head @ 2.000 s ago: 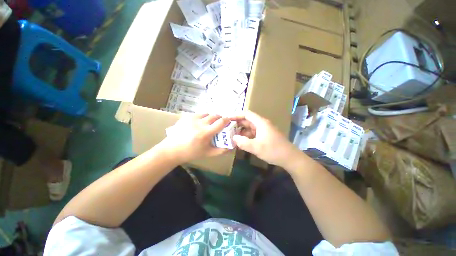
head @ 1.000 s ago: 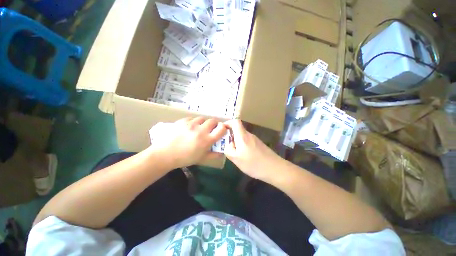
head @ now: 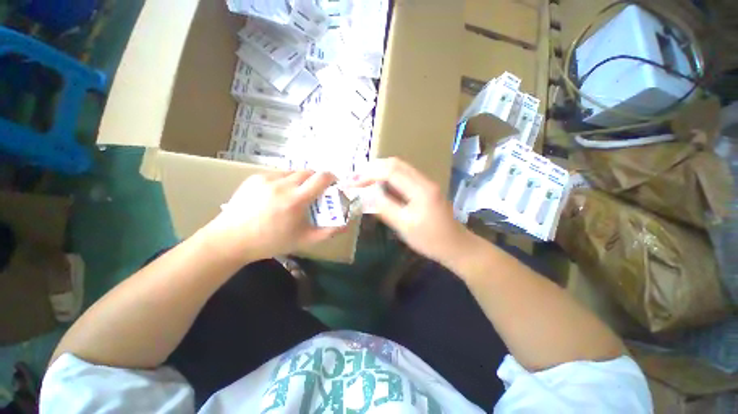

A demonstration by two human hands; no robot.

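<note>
My left hand (head: 271,214) is closed around a small white retail box (head: 328,208) with dark lettering, held over the near edge of the large cardboard box (head: 194,190). The hand hides most of the small box. My right hand (head: 411,206) is at its right end, with thumb and fingers pinching a small white piece (head: 371,196), maybe a flap or wrap; I cannot tell which. Many white retail boxes (head: 265,121) lie in the open carton beyond my hands, some loose and overlapping, others in rows.
Grouped white boxes (head: 522,190) stand at right on brown cardboard (head: 425,89). A white corded device (head: 627,73) and brown-wrapped parcels (head: 639,259) are at far right. A blue plastic stool (head: 69,113) stands at left on the green floor.
My right hand has pulled a little away from the left, and a white piece now shows between its fingers. The surroundings have shifted up and left in view.
</note>
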